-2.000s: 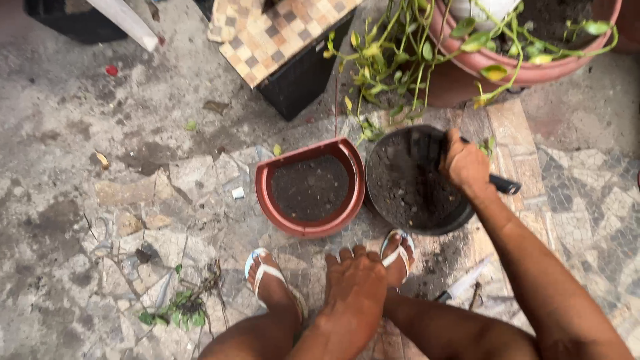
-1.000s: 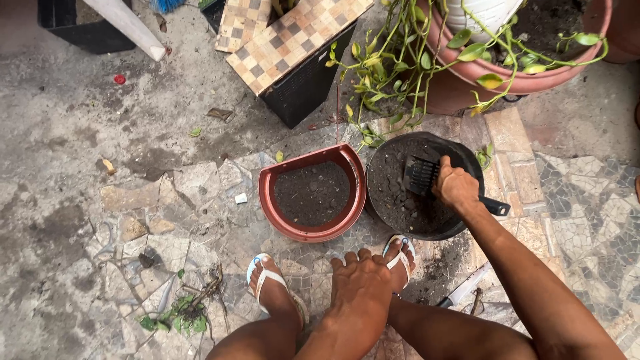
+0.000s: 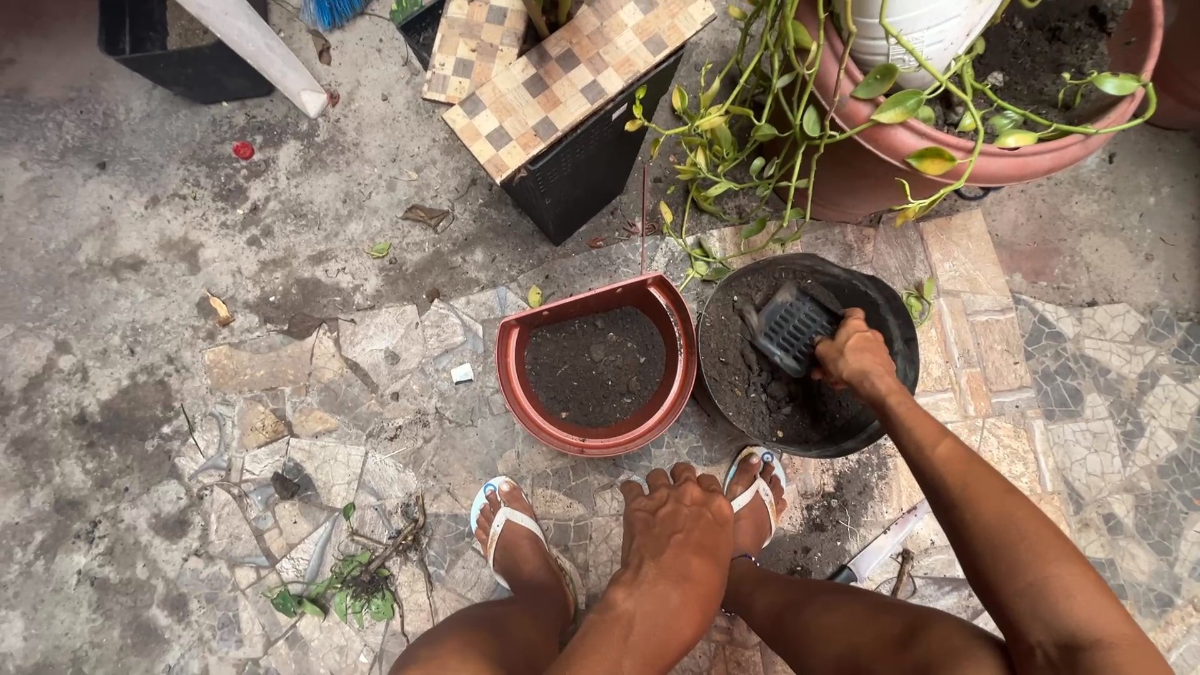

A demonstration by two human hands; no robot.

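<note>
My right hand (image 3: 855, 354) grips a black slotted plastic scoop (image 3: 795, 328), whose slotted part rests against the dark soil (image 3: 741, 361) in a round black pot (image 3: 900, 328). Touching or very near that pot on its left is a reddish-brown half-round planter (image 3: 600, 445) with dark soil (image 3: 595, 366) inside. My left hand (image 3: 677, 520) hangs between my knees, below the planter, back of the hand up, with its fingers bent; nothing shows in it, and its palm is hidden.
A knife (image 3: 881, 544) lies on the broken-tile floor near my right leg. A leafy cutting with roots (image 3: 361, 581) lies at lower left. Beyond the pots stand a black planter with checkered tile boards (image 3: 581, 80) and a large terracotta-coloured pot (image 3: 844, 112) with trailing vines.
The scoop's slotted part has turned and tilted in the black pot, its slots now facing up. My right hand still holds it. My left hand stays near my knees.
</note>
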